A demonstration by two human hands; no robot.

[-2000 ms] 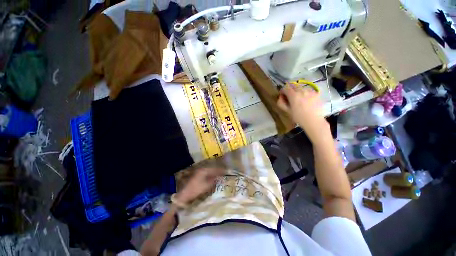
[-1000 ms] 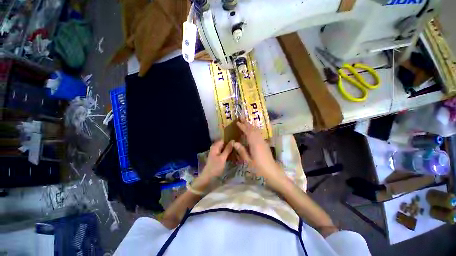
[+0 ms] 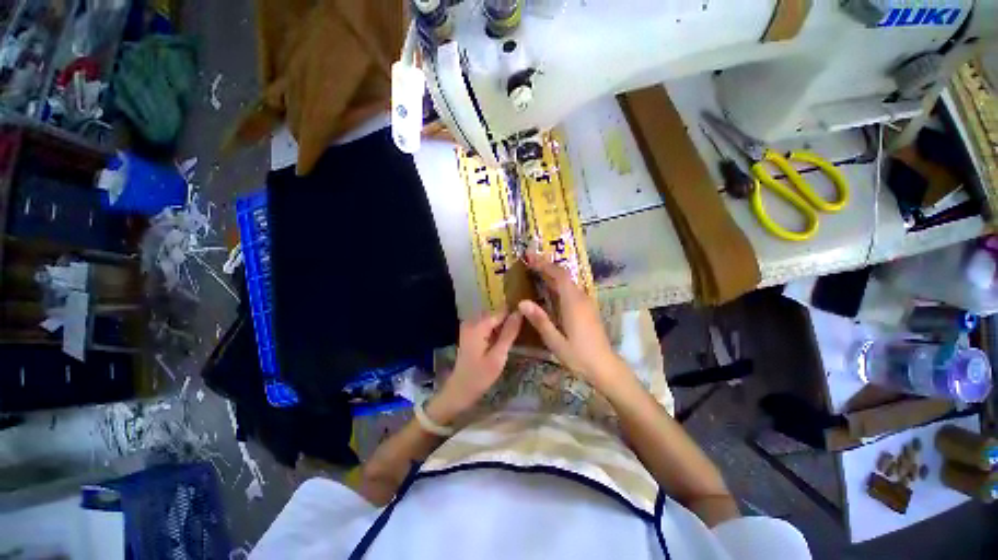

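A small brown fabric piece (image 3: 519, 287) lies between my hands at the front edge of the machine bed, over the yellow printed tape (image 3: 556, 211). My left hand (image 3: 478, 357) holds its near left side with thumb and fingers. My right hand (image 3: 571, 324) holds its right side, fingertips reaching up toward the metal parts below the needle area. The white JUKI sewing machine (image 3: 646, 38) stands above. A thin shiny strip (image 3: 515, 208) runs between the tapes. The fingers partly hide the brown piece.
Black fabric panels (image 3: 356, 263) lie over a blue basket (image 3: 258, 295) at left. Heaped brown fabric (image 3: 328, 66) is behind. Folded brown strips (image 3: 692, 197) and yellow-handled scissors (image 3: 797, 195) lie right. A plastic bottle (image 3: 914, 370) and small brown pieces (image 3: 900, 462) are at lower right.
Since the oldest frame, my right hand has left the scissors and both hands have come together on the brown piece. In the last second, the piece moved slightly right and the fingers shifted.
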